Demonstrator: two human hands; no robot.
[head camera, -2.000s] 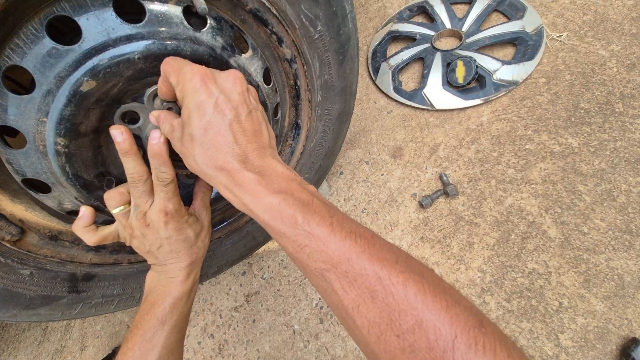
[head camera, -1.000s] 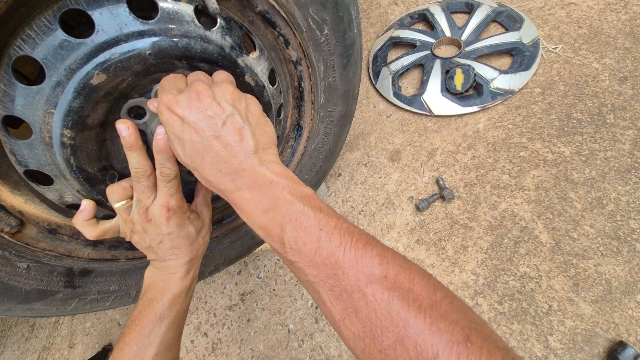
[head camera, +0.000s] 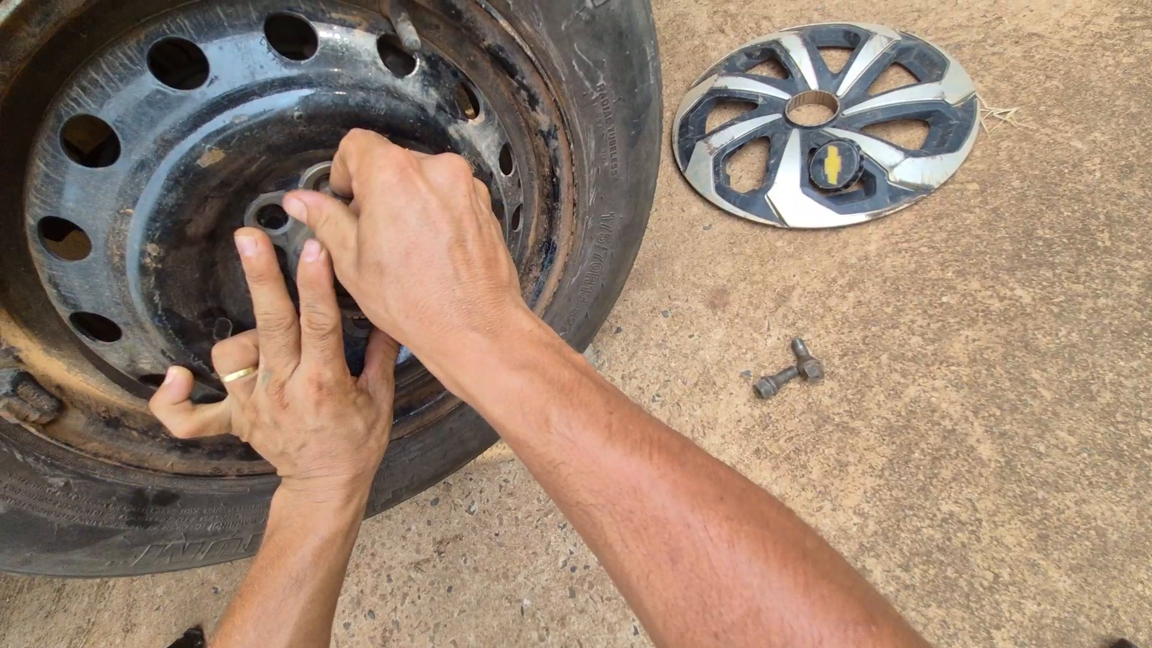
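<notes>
A black steel wheel rim (head camera: 171, 162) with a rubber tire (head camera: 612, 162) fills the left of the head view. My left hand (head camera: 310, 378), a ring on one finger, rests its fingertips on the wheel hub just below an open bolt hole (head camera: 272, 216); its fingers are spread. My right hand (head camera: 423, 234) is over the hub's centre with curled fingers and the thumb beside that hole. Whatever its fingertips touch or pinch is hidden beneath the hand. Both hands are close together, the right wrist passing above the left thumb.
On the concrete ground (head camera: 990, 387), a silver and black hubcap (head camera: 792, 193) lies at the upper right, with a round Chevrolet centre cap (head camera: 835, 166) on it. Two wheel bolts (head camera: 787, 373) lie together on the ground right of the tire.
My right thumb, up against the curled fingers a second ago, now points out to the left beside the bolt hole. My left hand stays at the hub.
</notes>
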